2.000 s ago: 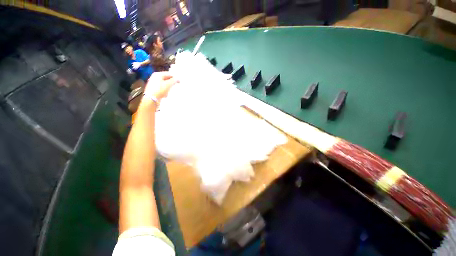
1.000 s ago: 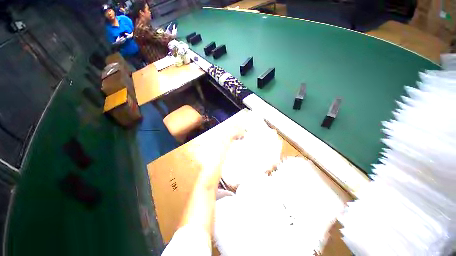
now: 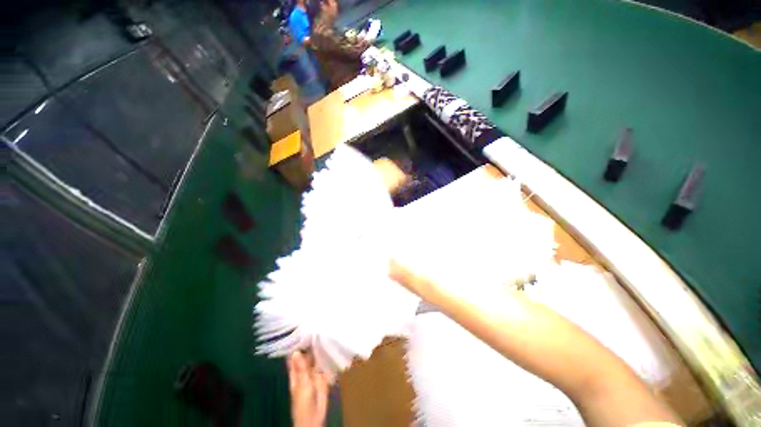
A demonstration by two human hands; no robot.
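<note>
A thick white stack of bubble bags [image 3: 342,258] with ragged edges is held up at the carton's left side, overexposed. My left hand [image 3: 309,389], bare, comes from the bottom edge with its fingers at the stack's lower edge. My right hand [image 3: 402,273] reaches from the lower right with a bare forearm and lies against the stack's right side; glare and bags hide most of its fingers. More white bubble bags [image 3: 476,371] lie on the brown carton [image 3: 367,396] under my right forearm. Black blocks [image 3: 546,112] stand in a row on the green belt [image 3: 667,83].
The belt's side rail [image 3: 584,213], wrapped in white and patterned film, runs along the carton's right side. Beyond a dark gap stands another brown table [image 3: 334,121], with small cartons [image 3: 286,148] on its left. Two people [image 3: 338,50] are at the far end.
The view has turned, and the belt now sits further right. The large bag stack, at the right edge one second ago, is now at the left between my hands. My left hand has come in at the bottom.
</note>
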